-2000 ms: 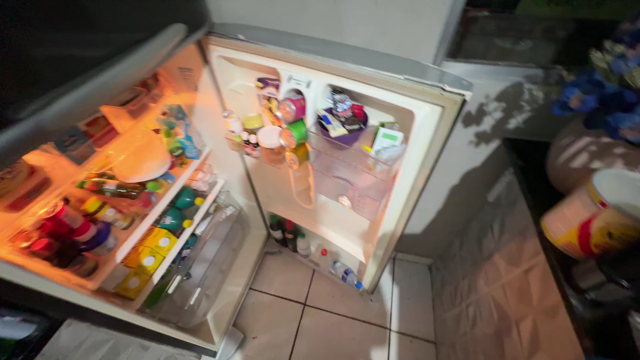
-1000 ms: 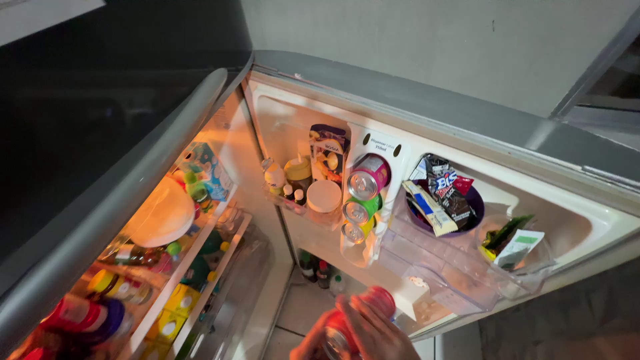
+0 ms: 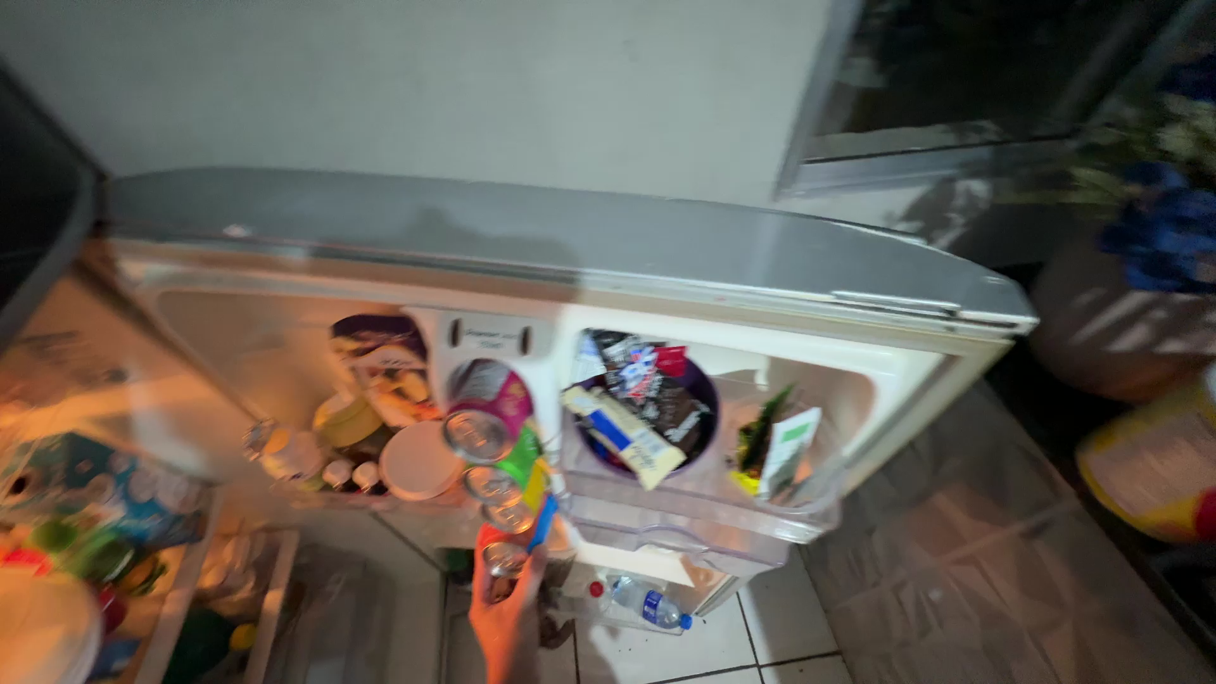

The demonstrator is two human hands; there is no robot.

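My right hand [image 3: 506, 603] reaches up from the bottom of the head view. Its fingers grip a red can [image 3: 503, 549] from both sides, at the lower end of a column of cans in the open refrigerator door. Above it in the column are a purple-pink can [image 3: 486, 404], a green can [image 3: 518, 461] and a can with yellow and blue on it [image 3: 537, 494]. My left hand is out of view. The can holder's lower part is hidden behind the hand and cans.
Left of the cans stand a white-lidded tub [image 3: 418, 461] and small bottles [image 3: 351, 475]. To the right, a purple bowl [image 3: 708, 399] holds wrapped snacks, beside packets [image 3: 790, 451]. A water bottle [image 3: 651, 603] lies low in the door. Stocked shelves [image 3: 180, 608] are at left.
One second ago my hands were below the can column around a red can; now my right hand holds a red can at its lower end. The view has shifted.
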